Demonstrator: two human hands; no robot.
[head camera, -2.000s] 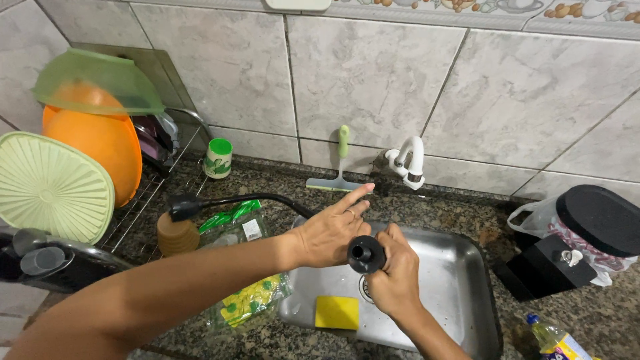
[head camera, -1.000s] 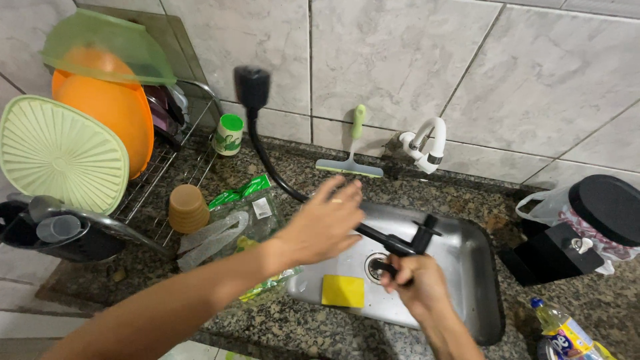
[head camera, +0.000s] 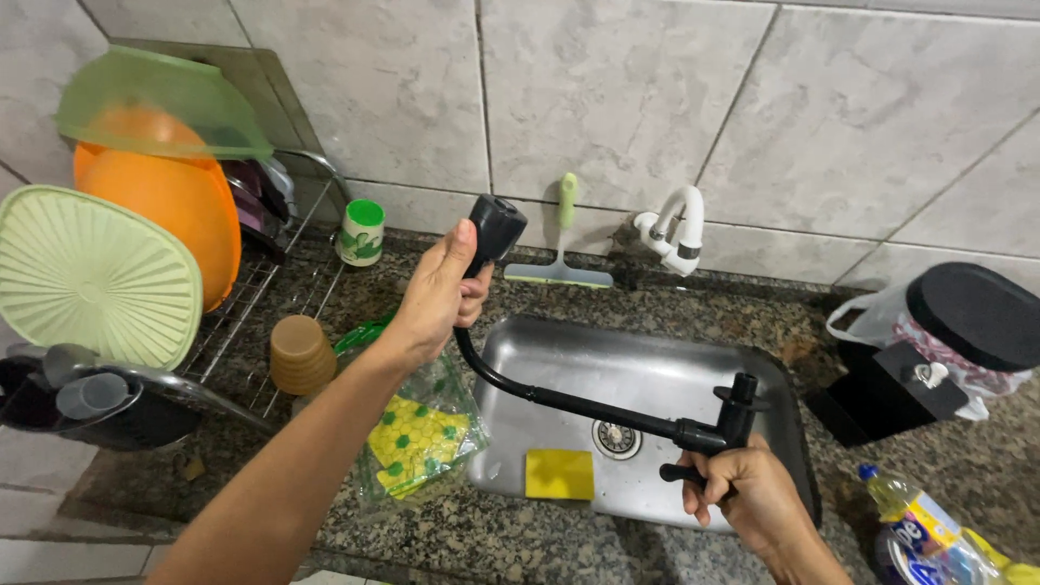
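A black flexible-spout faucet (head camera: 601, 410) spans both hands above the sink. My left hand (head camera: 447, 292) grips the spout just below its black spray head (head camera: 497, 223), which is raised near the wall. My right hand (head camera: 735, 487) holds the faucet body at its lever end, over the right part of the stainless steel sink (head camera: 569, 349). A threaded inlet with a round flange points up from the body. Under the spout, a yellow sponge (head camera: 559, 474) lies by the drain (head camera: 616, 439). A white wall faucet (head camera: 678, 227) is mounted behind the sink.
Left are a wire dish rack (head camera: 268, 309) with plastic bowls, a brown cup stack (head camera: 301, 353), a green-lidded container (head camera: 361, 231) and a plastic bag of yellow cloths (head camera: 418, 443). A squeegee (head camera: 561, 275) leans on the wall. Right are a black-lidded bin (head camera: 975, 317) and a detergent bottle (head camera: 918, 528).
My left hand, open near the spout one second ago, has closed around it below the spray head. The faucet body has turned and its inlet now points up. My right hand still holds it.
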